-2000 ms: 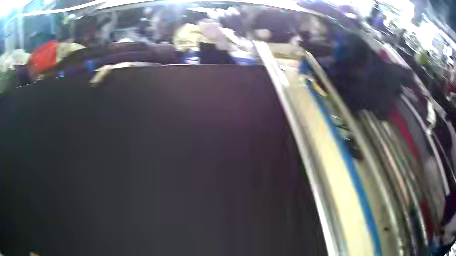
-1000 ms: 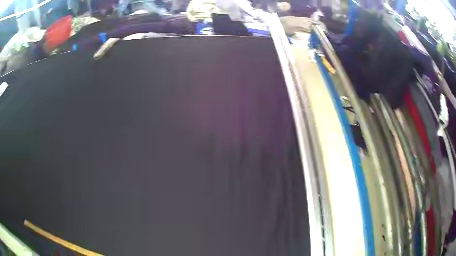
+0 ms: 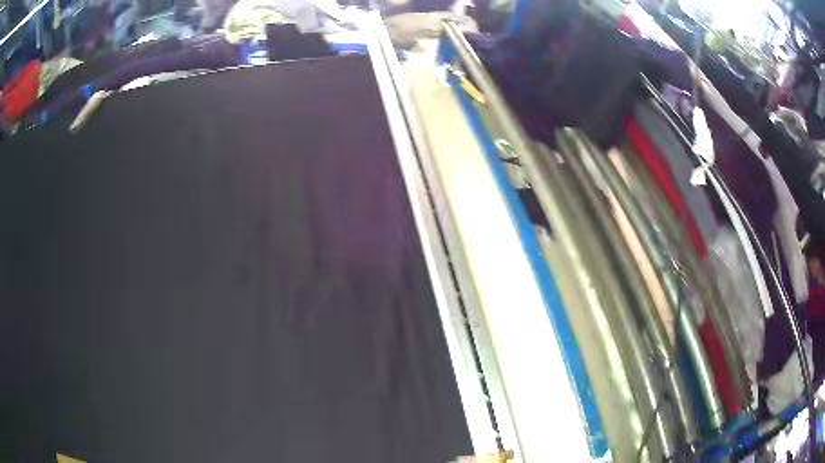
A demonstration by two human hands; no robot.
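Dark fabric (image 3: 208,262) covers the table from the left edge to a long pale metal rail (image 3: 425,217) on its right. Faint wrinkles with a purple sheen run through its right part. The tip of an orange-brown stick (image 3: 71,458) shows at the bottom left, cut off by the edge. A small tan thing (image 3: 488,458) lies at the foot of the rail, too cut off to name. Neither of my hands is in the picture.
Right of the rail is a cream table end (image 3: 488,244) with a blue strip (image 3: 532,244). Beyond lie long silver, tan and red tubes (image 3: 665,181). Black cloth (image 3: 579,77) hangs over them. Red container (image 3: 20,90) and piled cloth stand at the far left.
The view has swung right, so fabric, rail and tubes sit further left. Most of the stick has left the bottom of the picture. The small tan thing has appeared at the rail's foot.
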